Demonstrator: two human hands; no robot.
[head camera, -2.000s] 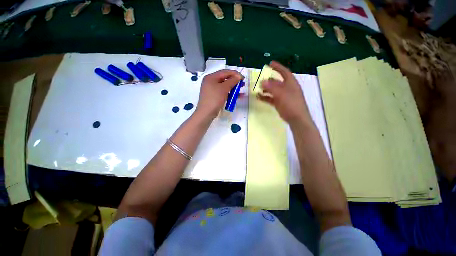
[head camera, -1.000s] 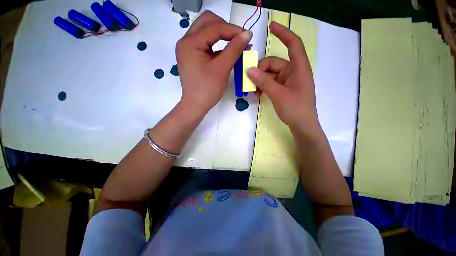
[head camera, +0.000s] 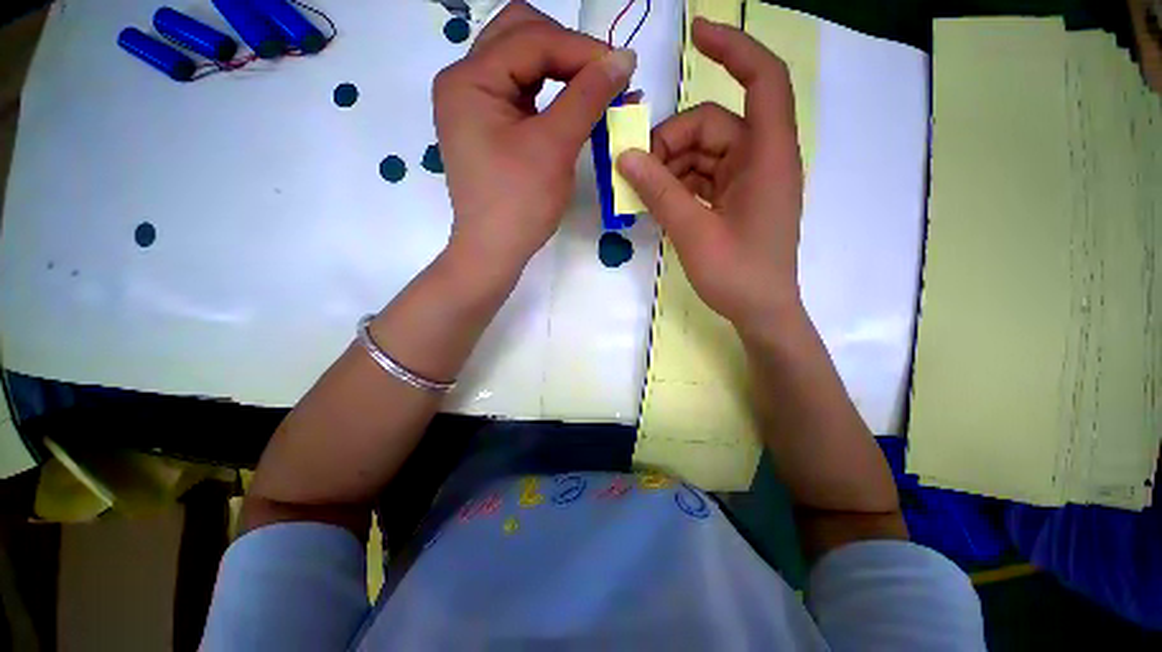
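Note:
My left hand (head camera: 529, 134) pinches the upper end of a blue battery pack (head camera: 603, 175), whose red and black leads (head camera: 627, 22) run up from its top. A pale yellow adhesive pad (head camera: 630, 158) lies along the right side of the pack. My right hand (head camera: 720, 166) has its thumb on the pad, with fingers behind; its index finger is raised. A long yellow adhesive strip (head camera: 701, 408) lies on the white sheet under and beside my right hand. The far end of the strip is partly hidden by this hand.
Several blue packs (head camera: 156, 54) with leads lie at the far left on the white sheet (head camera: 255, 306). Small dark discs (head camera: 345, 94) are scattered there. A fanned stack of yellow sheets (head camera: 994, 255) lies at right. Yellow scraps (head camera: 96, 490) show at lower left.
The right hand has come from the strip to the pack, and the pad now lies against the pack. The view has tilted down, so the conveyor has left most of the picture.

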